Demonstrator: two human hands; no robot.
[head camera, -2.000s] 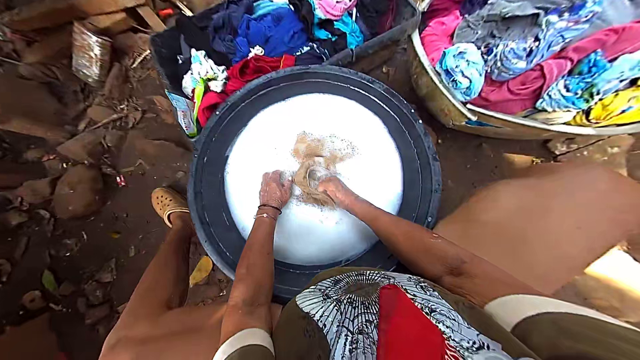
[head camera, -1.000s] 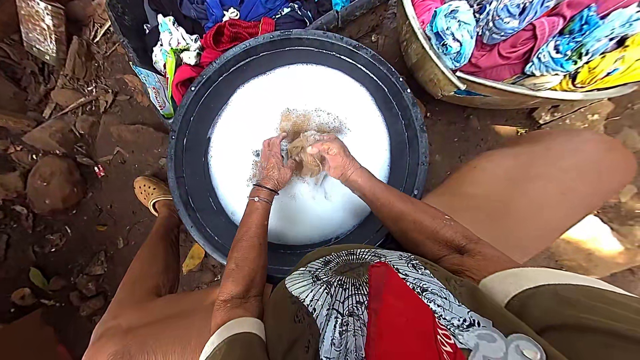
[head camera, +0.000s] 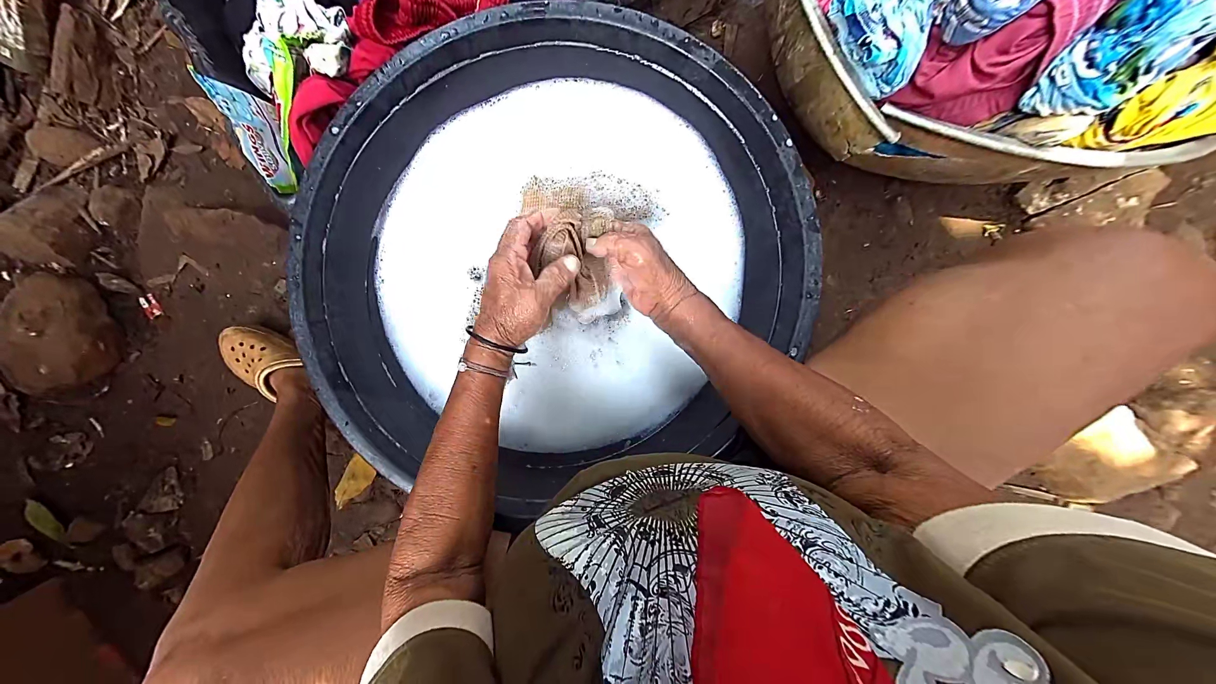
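A round black plastic basin (head camera: 323, 313) stands between my legs, holding white sudsy water (head camera: 579, 399). Over the middle of the foam, a wet tan cloth (head camera: 562, 242) is bunched between my two hands. My left hand (head camera: 521, 285) grips its left side, thumb on top, with a dark band and a thin bracelet at the wrist. On the right side, my right hand (head camera: 641, 266) pinches the cloth with closed fingers. Part of the cloth spreads on the suds beyond my hands, where the foam is brownish. The underside of the cloth is hidden.
At upper left, a dark tub (head camera: 199, 38) holds red and white-green clothes beside a detergent packet (head camera: 249, 128). A worn metal basin (head camera: 836, 114) heaped with colourful clothes stands at upper right. Stones (head camera: 59, 332) and leaves lie on the dirt ground around my clog (head camera: 256, 356).
Both hands have stayed on the tan cloth over the suds, and their grip on it has shifted. They were lower and farther apart two seconds ago. The view has moved closer to the basin.
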